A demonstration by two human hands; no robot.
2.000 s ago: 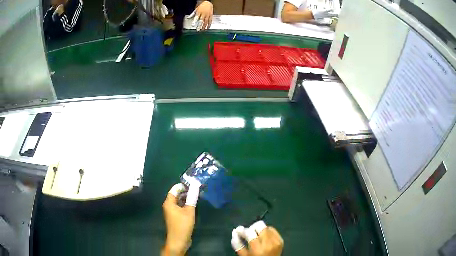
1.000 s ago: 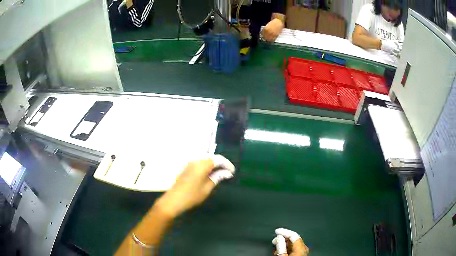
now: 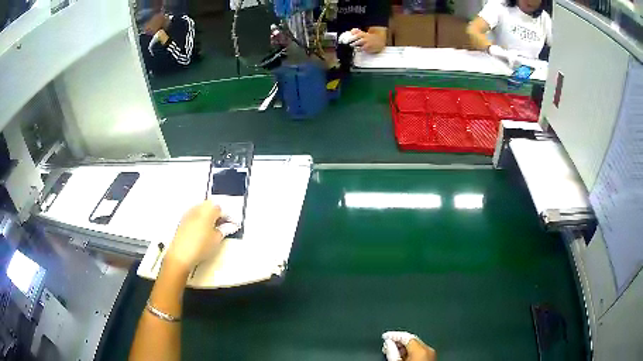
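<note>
My left hand [image 3: 201,236], with white finger cots, holds a dark phone housing [image 3: 232,169] by its near end, over or on the near part of the white left belt [image 3: 166,190]. The housing's camera end points away from me. I cannot tell if it touches the belt. Two more housings lie on this belt, one [image 3: 115,197] nearer and one [image 3: 56,192] at the far left. My right hand [image 3: 407,347], also with finger cots, is low over the green mat, fingertips together, cut off by the bottom edge. Whether it holds something small is unclear.
A spare dark housing [image 3: 549,331] lies on the green mat [image 3: 395,247] at right, near the grey cabinet. A narrow white belt [image 3: 550,176] sticks out at right. Beyond the bench are a red tray [image 3: 451,120], a blue bin [image 3: 302,90] and several people.
My left hand has moved left with the housing, from above the mat past the belt's end to over the belt. My right hand stays low at the bottom.
</note>
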